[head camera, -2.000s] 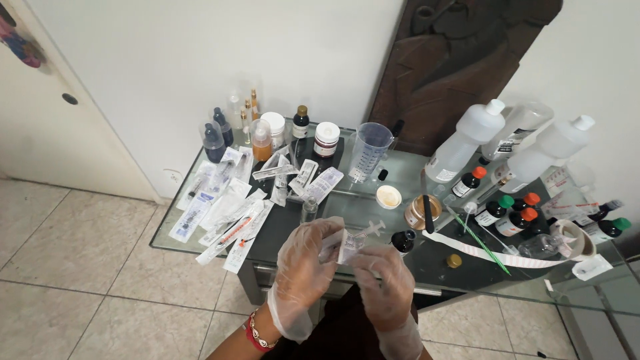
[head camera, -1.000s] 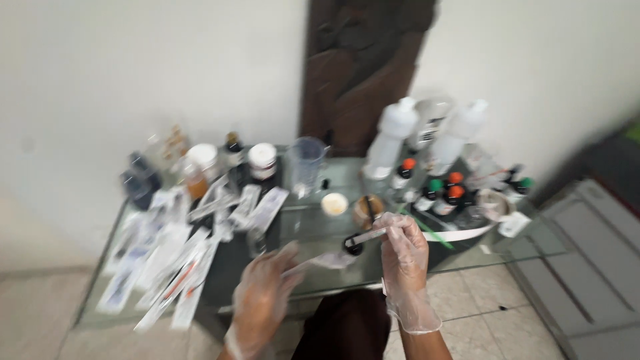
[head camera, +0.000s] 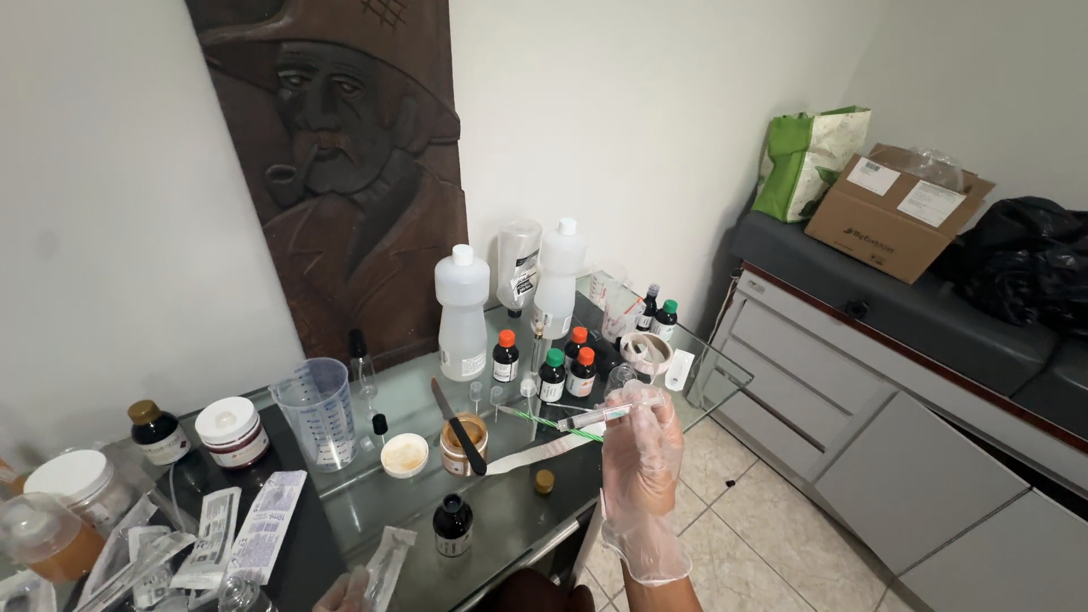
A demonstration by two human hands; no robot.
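Note:
My right hand [head camera: 646,459], in a clear glove, holds a clear plastic syringe [head camera: 599,416] above the glass table's right part, its tip pointing left over green-and-white straws [head camera: 531,416]. Low in the view, my left hand [head camera: 344,592], gloved and mostly cut off, grips an empty-looking clear wrapper [head camera: 393,557]. Between the hands stands an uncapped dark bottle [head camera: 453,525]; a gold cap [head camera: 544,482] lies to its right. Behind them are an open jar [head camera: 465,442] with a black-handled spatula [head camera: 459,425] across it, and a white lid [head camera: 405,455].
A measuring cup [head camera: 321,416], lidded jars [head camera: 232,432] and wrapped syringes [head camera: 268,527] are at the left. Tall white bottles [head camera: 462,323] and small dark bottles with orange or green caps [head camera: 505,357] stand behind the syringe. A tape roll [head camera: 646,353] sits near the glass edge.
The view has swung right. My hands, together two seconds ago, are now far apart; my right hand has carried the syringe to the right, while my left hand keeps the wrapper.

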